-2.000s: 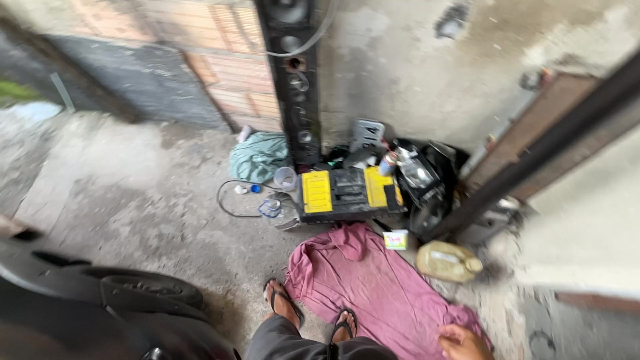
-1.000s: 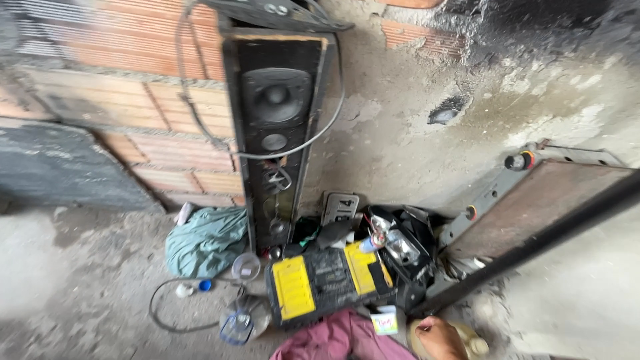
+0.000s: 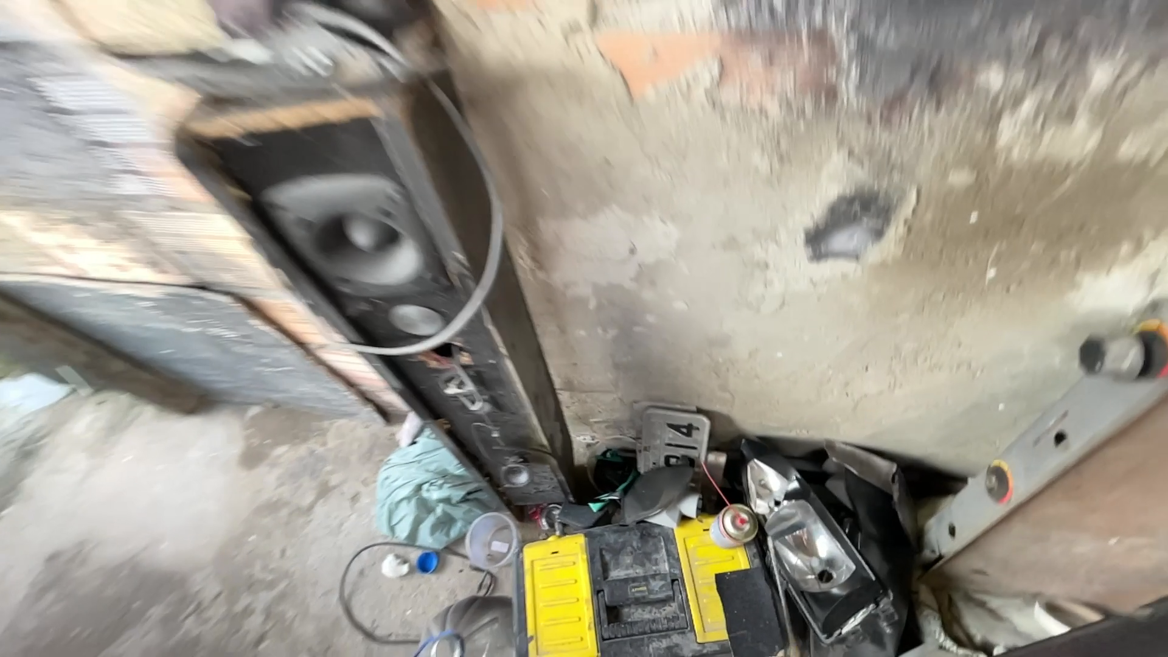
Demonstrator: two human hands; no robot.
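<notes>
Neither my left hand nor my right hand shows in the head view now. A black and yellow plastic toolbox stands at the bottom centre, its lid down. An aerosol can with a red straw rests at the toolbox's back right corner. Right of it lies a vehicle headlight among black plastic parts. A number plate leans against the wall behind the toolbox. Left of the toolbox are a clear plastic cup, a blue cap and a small white item.
A tall speaker cabinet leans in the corner with a grey cable looped over it. A green cloth lies at its foot. A metal rail with a board slants at the right. A black cable curves on the concrete floor.
The view has tilted up and closer to the wall. My right hand, seen near the yellowish jug in the earlier frames, is out of view, as are the jug and the pink cloth.
</notes>
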